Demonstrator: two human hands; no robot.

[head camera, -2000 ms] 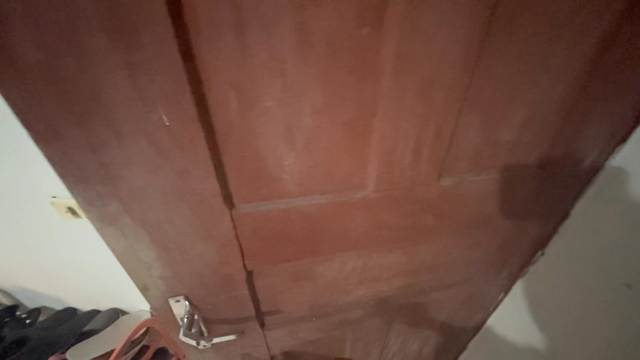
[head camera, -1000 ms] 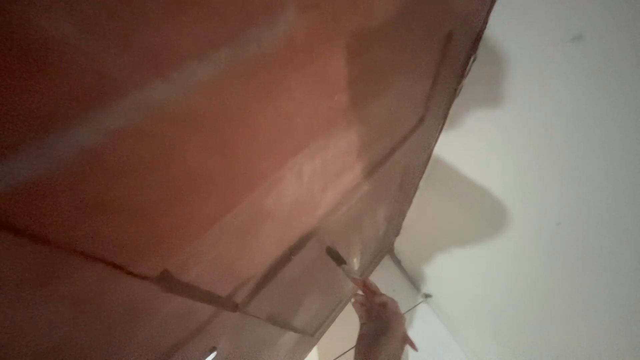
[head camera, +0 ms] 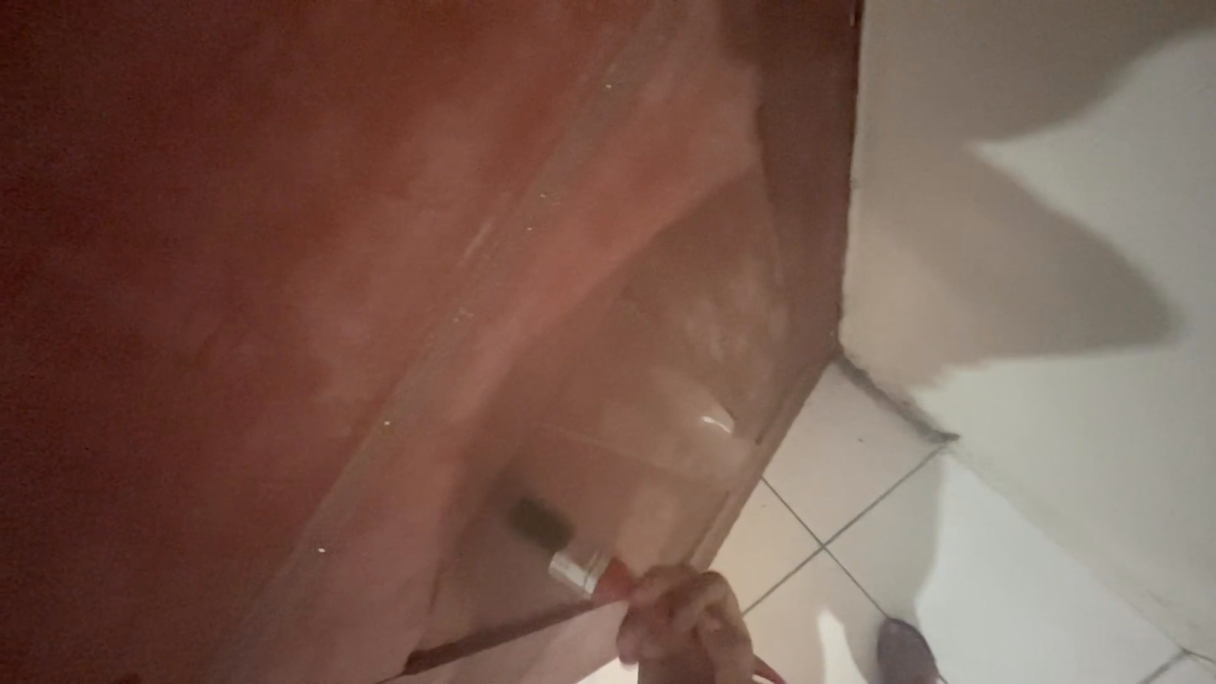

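Observation:
My right hand [head camera: 689, 617] is closed around the handle of a paintbrush [head camera: 575, 570] at the lower middle of the head view. The brush has a reddish handle, a silver metal ferrule and dark bristles that point up and left. Its bristles are over the lower part of a reddish-brown wooden door [head camera: 380, 237]; whether they touch the wood cannot be told. Raised edges and panel lines run across the door, and a glossy spot shines near its bottom corner. My left hand is not in view.
A pale wall [head camera: 1073, 446] bearing dark shadows stands to the right of the door. Light floor tiles [head camera: 817, 494] with dark joints lie below the door's bottom edge. A dark rounded thing [head camera: 904, 651], too blurred to name, is on the floor at the lower right.
Two seconds ago no hand was in view; the right hand with the brush shows one second ago and now. The view has swung from the door's handle side to its bottom corner.

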